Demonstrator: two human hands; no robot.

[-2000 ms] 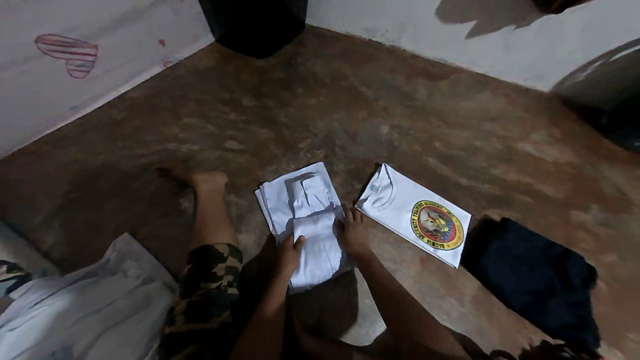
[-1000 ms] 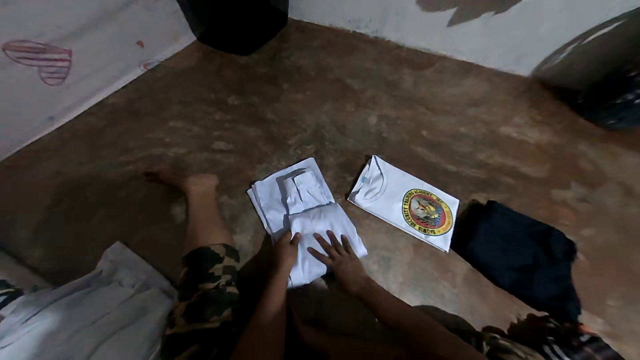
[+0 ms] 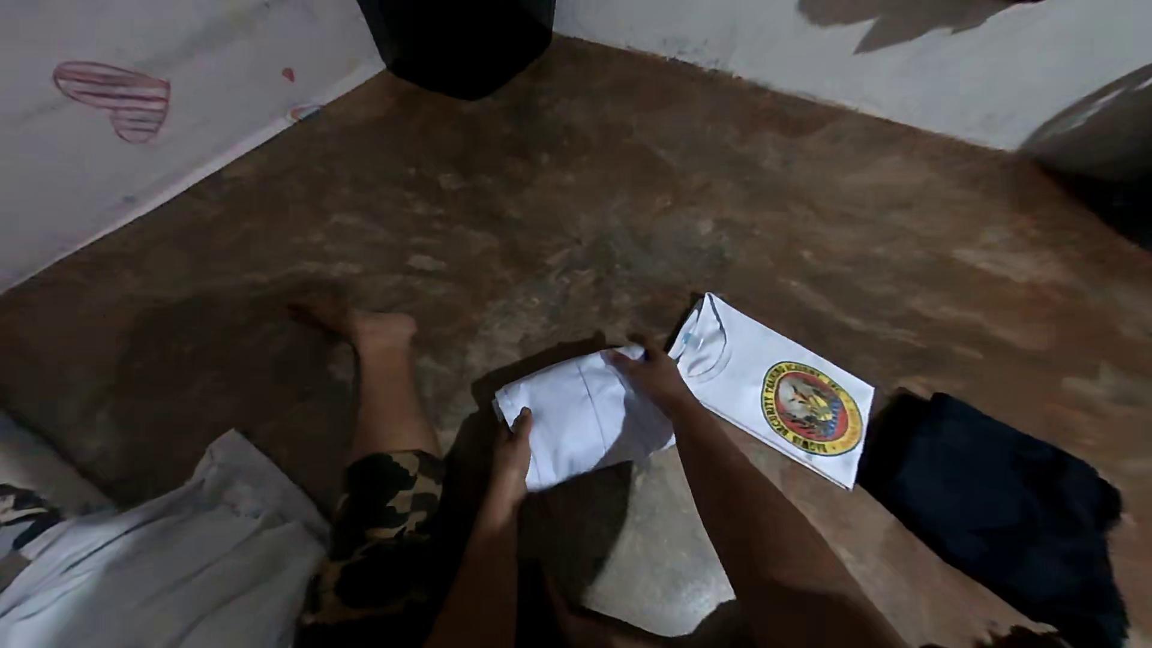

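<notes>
A folded white garment [image 3: 580, 416] is held between my hands, raised a little over the brown floor with a shadow beneath it. My left hand [image 3: 515, 450] grips its left edge, the thumb on top. At its upper right corner my right hand [image 3: 652, 371] has hold of it, fingers partly hidden. Just to the right lies a folded white T-shirt [image 3: 756, 360] with a round printed emblem, its collar toward the upper left. Beyond that is a folded dark cloth [image 3: 999, 513].
Pale crumpled fabric [image 3: 171, 549] lies at the lower left, beside my bent leg in camouflage shorts [image 3: 382, 513]. A black container [image 3: 459, 45] stands near the wall corner. Another dark object [image 3: 1111, 202] is at the right edge.
The white garment lay on the floor with a narrow folded part on top; now it is a smaller bundle lifted in both hands. My right hand has gone from flat on it to its upper right corner.
</notes>
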